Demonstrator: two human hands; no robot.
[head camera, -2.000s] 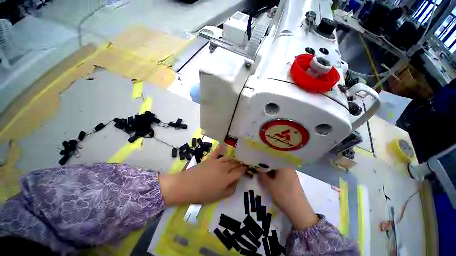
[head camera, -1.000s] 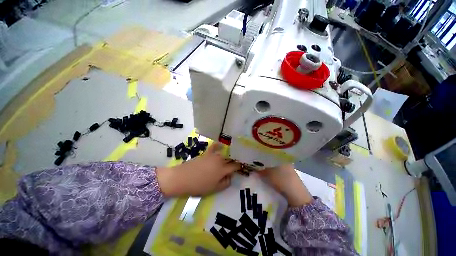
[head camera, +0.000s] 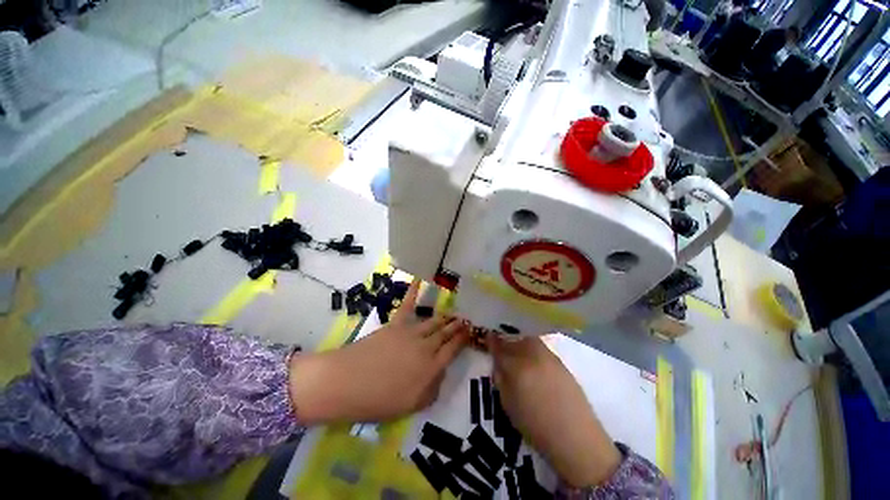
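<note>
My left hand (head camera: 385, 366), bare below a purple patterned sleeve, lies flat left of the needle area, fingers pointing under the machine head (head camera: 556, 210). A small black piece (head camera: 424, 312) shows beside its fingertips. My right hand (head camera: 535, 391) is close on the right, its fingertips at the small brassy metal part (head camera: 477, 336). What the fingertips touch or hold there is too small and hidden to tell. Loose black strips (head camera: 468, 454) lie on the white sheet below, partly covered by my right hand. Sewn black pieces (head camera: 265, 244) lie at left, joined by dark thread.
A red dish (head camera: 605, 154) sits on the machine head. Yellow and tan tape (head camera: 273, 98) covers parts of the grey table (head camera: 195, 200). At right are a yellow tape roll (head camera: 784, 301), a thin-shafted tool (head camera: 761, 444) and reddish cord (head camera: 749, 451).
My right hand has moved left and down, over the edge of the loose strips. My left hand has shifted slightly back, its index finger more extended, and a black piece now shows by it.
</note>
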